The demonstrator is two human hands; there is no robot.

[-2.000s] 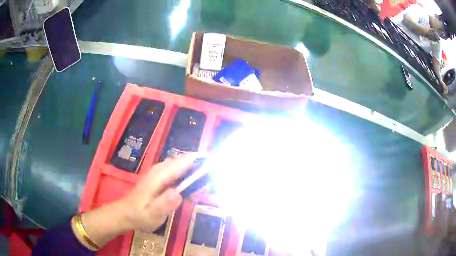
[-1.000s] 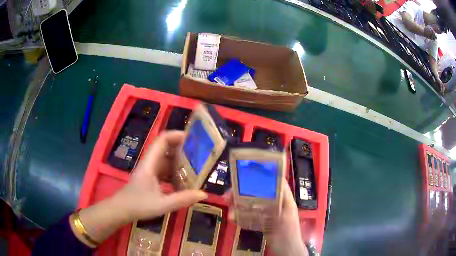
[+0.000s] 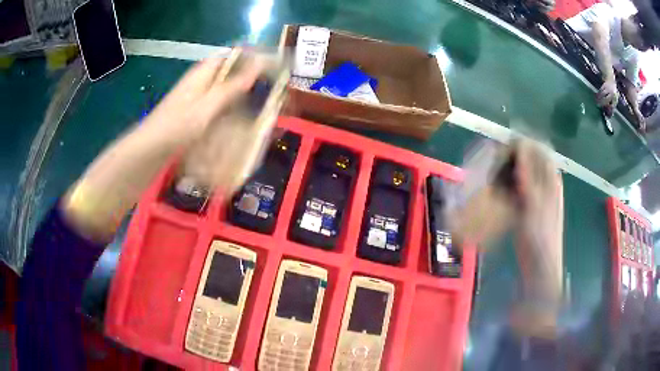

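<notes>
My left hand (image 3: 188, 109) is blurred over the tray's upper left and holds a keypad phone (image 3: 242, 134), also blurred. My right hand (image 3: 539, 196) is blurred right of the tray and holds another keypad phone (image 3: 481, 199); its screen cannot be made out. The red phone tray (image 3: 286, 245) lies below them. Its upper row holds several black phones face down, such as one phone back (image 3: 320, 196). Its lower row holds three gold phones face up with dark screens, such as the middle one (image 3: 293, 315). The lower row's left pocket and right pocket are empty.
A brown carton (image 3: 362, 116) with white and blue batteries stands behind the tray. A touchscreen phone (image 3: 99, 40) lies upper left. Another red tray (image 3: 615, 253) with gold phones is at right. A person's hand (image 3: 606, 94) is near a small phone at upper right.
Both hands have moved apart with their phones, the left up and left, the right outward past the tray's right edge. The lower row of gold phones is now more fully in view.
</notes>
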